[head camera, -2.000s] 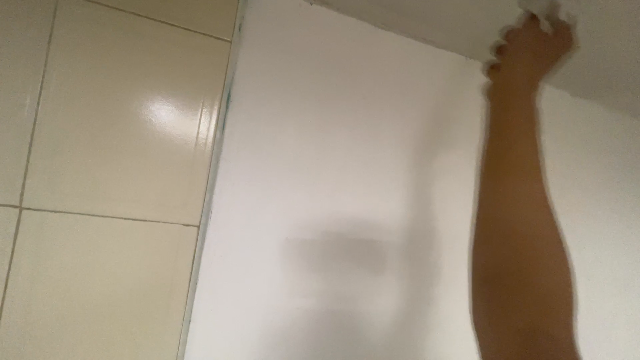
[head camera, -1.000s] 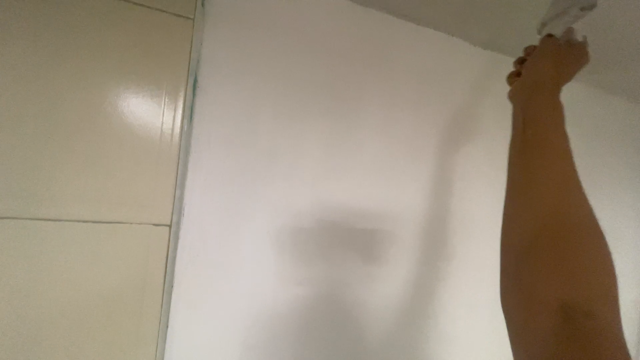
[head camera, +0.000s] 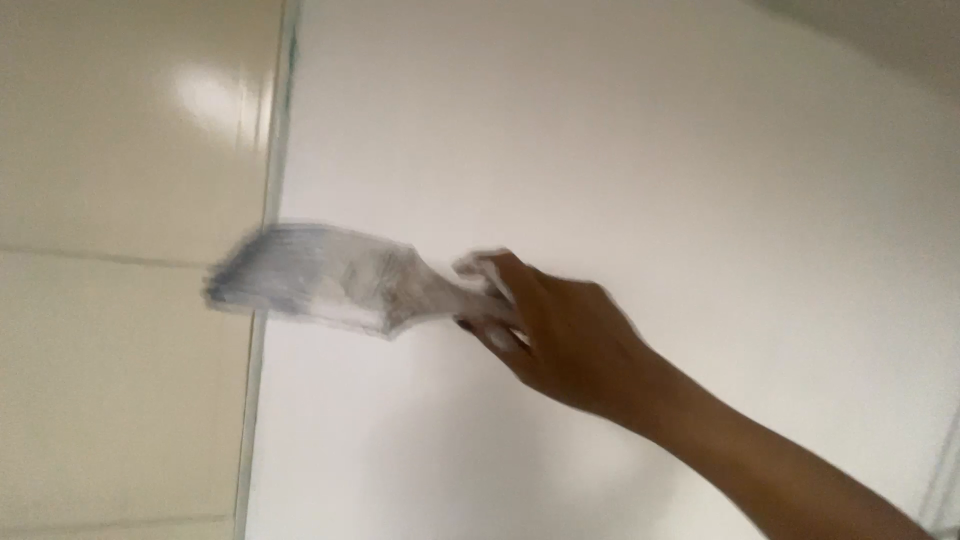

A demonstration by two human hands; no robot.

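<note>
My right hand (head camera: pixel 570 330) reaches in from the lower right, its fingers closed around the handle of a wide paintbrush (head camera: pixel 352 281). The brush lies nearly level in view, its grey bristles pointing left, with whitish paint on the ferrule and handle. Its bristle tips overlap the edge strip between the white wall (head camera: pixel 600 150) and the beige tiles; whether they touch anything cannot be told, as the brush is blurred. White smears show on my fingers. My left hand is out of view.
Glossy beige wall tiles (head camera: pixel 112 390) with thin joints fill the left side. A narrow greyish-green edge strip (head camera: pixel 251 420) runs upright between tiles and white wall. A greyer surface (head camera: pixel 892 37) crosses the top right corner. Soft shadows fall on the lower wall.
My right hand has come down and left from the top right, by the ceiling edge, to mid-view. The brush, partly cut off by the frame's top a second ago, now shows whole.
</note>
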